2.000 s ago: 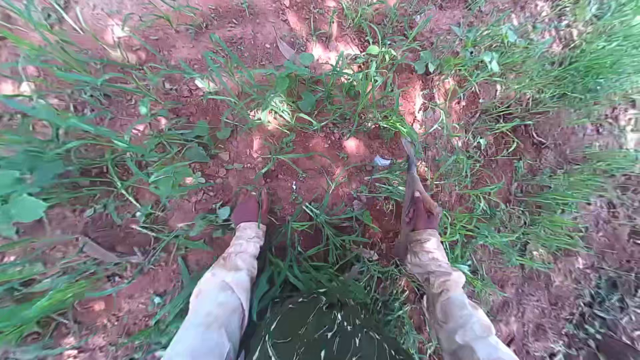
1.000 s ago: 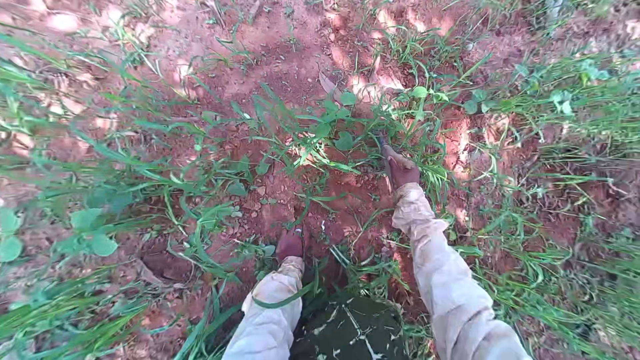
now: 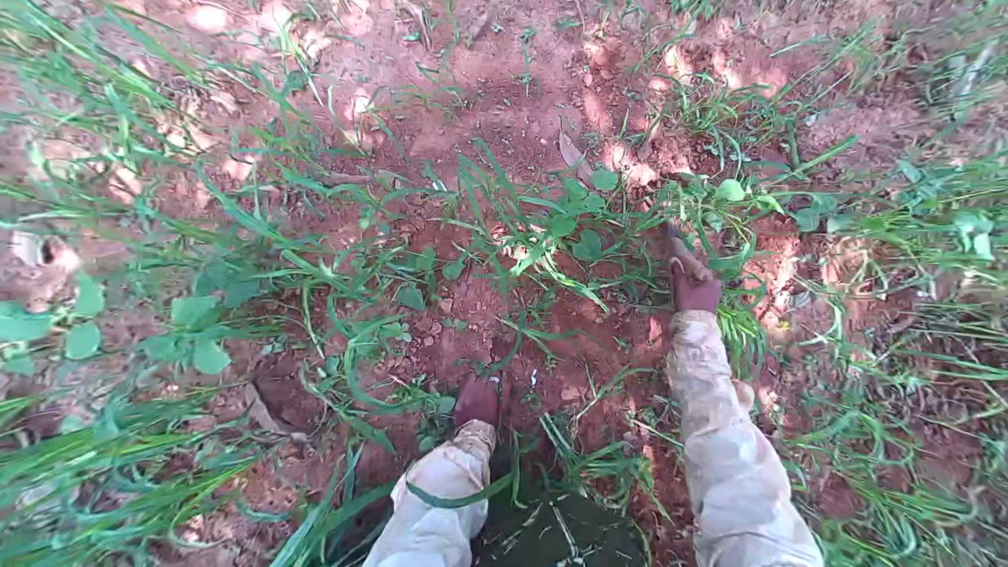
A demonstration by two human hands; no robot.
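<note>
My right hand (image 3: 694, 287), below a pale long sleeve, is closed around a narrow hand tool (image 3: 682, 252). The tool's dark far end points forward into a clump of green weeds (image 3: 713, 209); leaves hide its tip, and its exact kind is not clear. My left hand (image 3: 478, 400) is low over the red soil (image 3: 472, 319), nearer my body and left of the tool. Grass blades lie beside it and across its sleeve. Its fingers are too blurred to show whether they hold anything. Broad-leaved seedlings (image 3: 587, 246) grow between the hands, farther forward.
Long grass (image 3: 102, 465) grows thickly at the left, and more grass (image 3: 929, 346) stands at the right. A dry leaf (image 3: 573, 153) lies on the soil ahead. Dark cloth (image 3: 559, 531) with grass bits on it shows at the bottom centre.
My right hand has moved forward and inward with the tool, into the weeds beside the seedlings. My left hand has stayed low near the same patch of soil. The view has shifted somewhat.
</note>
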